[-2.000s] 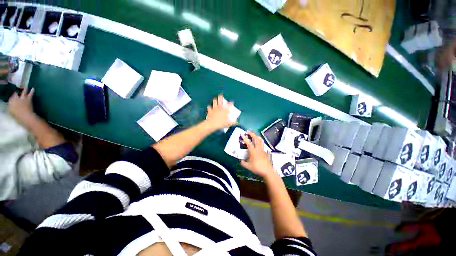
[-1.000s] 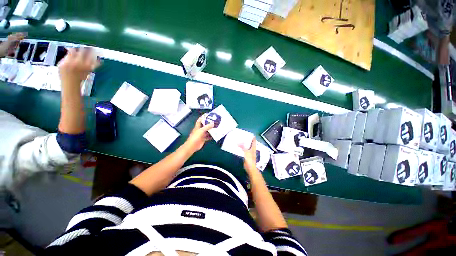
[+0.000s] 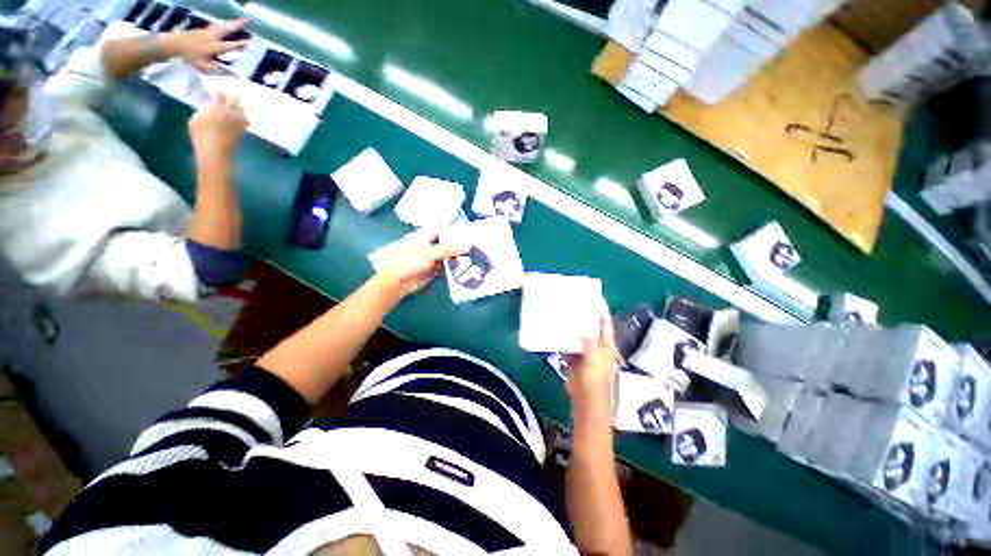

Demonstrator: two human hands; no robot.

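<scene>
My left hand (image 3: 414, 261) holds a white printed box sleeve (image 3: 481, 258) with a black round picture facing up. My right hand (image 3: 593, 364) holds a plain white square box part (image 3: 561, 312) by its lower right edge; whether it is a closed box or a lid I cannot tell. The two pieces are a little apart, above the green tabletop. Behind my left hand lie plain white boxes (image 3: 433, 202) and a box with a picture (image 3: 502, 198). A printed piece is mostly hidden under the plain part.
A dark phone (image 3: 312, 211) lies at left, near a neighbour's arm (image 3: 217, 185) and a carton of boxes (image 3: 278, 106). Finished boxes (image 3: 669, 190) lie on the belt. Printed boxes (image 3: 698, 434) and long stacked rows (image 3: 837, 402) stand right. A wooden board (image 3: 817, 136) bears boxes.
The view has shifted and turned. My right hand has raised a plain white part from the table area. My left hand still holds the printed sleeve. The neighbour's hands have moved over the carton.
</scene>
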